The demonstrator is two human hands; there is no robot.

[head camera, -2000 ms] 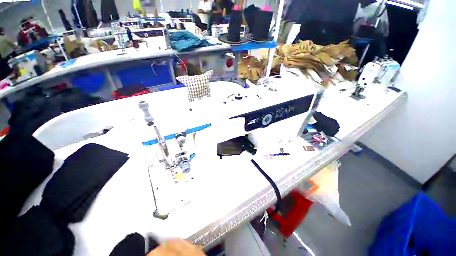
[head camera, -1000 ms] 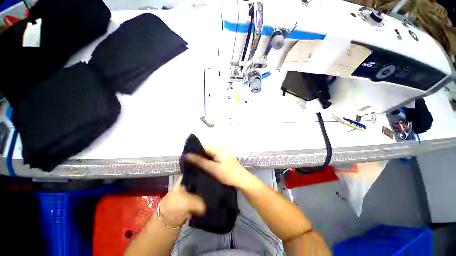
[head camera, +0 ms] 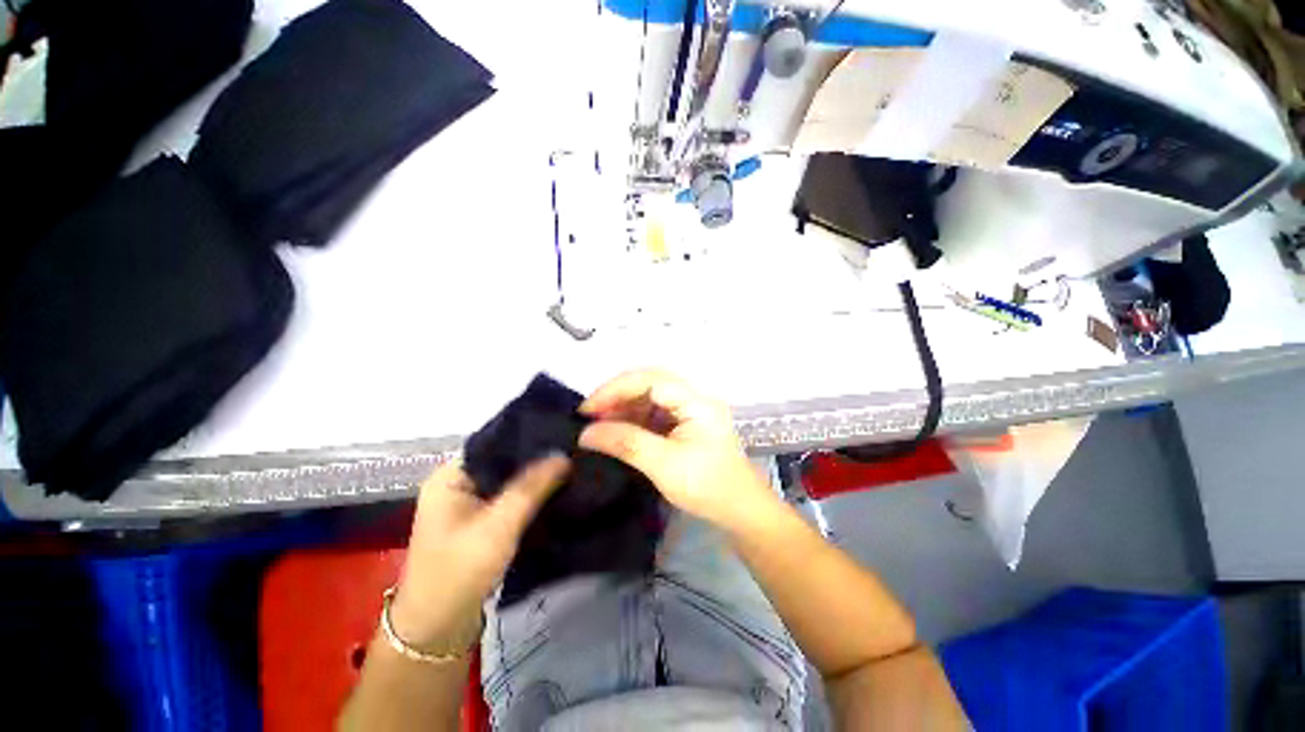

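Note:
A black cut piece (head camera: 580, 522) is held between my two hands at the table's front edge, partly over my lap. My left hand (head camera: 480, 536) holds its left side, with the thumb on top. My right hand (head camera: 673, 443) pinches its upper right edge between thumb and fingers. The lower part of the cloth hangs over my lap. The sewing machine's needle area (head camera: 666, 179) is beyond the hands, with no cloth seen under it.
Stacks of black pieces (head camera: 136, 322) lie on the left. A black strip (head camera: 923, 358) hangs over the table edge (head camera: 802, 426). Thread snips (head camera: 998, 309) and a small tool tray (head camera: 1145, 326) lie right. A red stool (head camera: 322, 629) and blue crate (head camera: 1102, 658) are below.
The view has turned from the wider room down to the table and lap. Since one second ago, my left hand has moved up along the cloth, and my right hand now pinches its upper edge.

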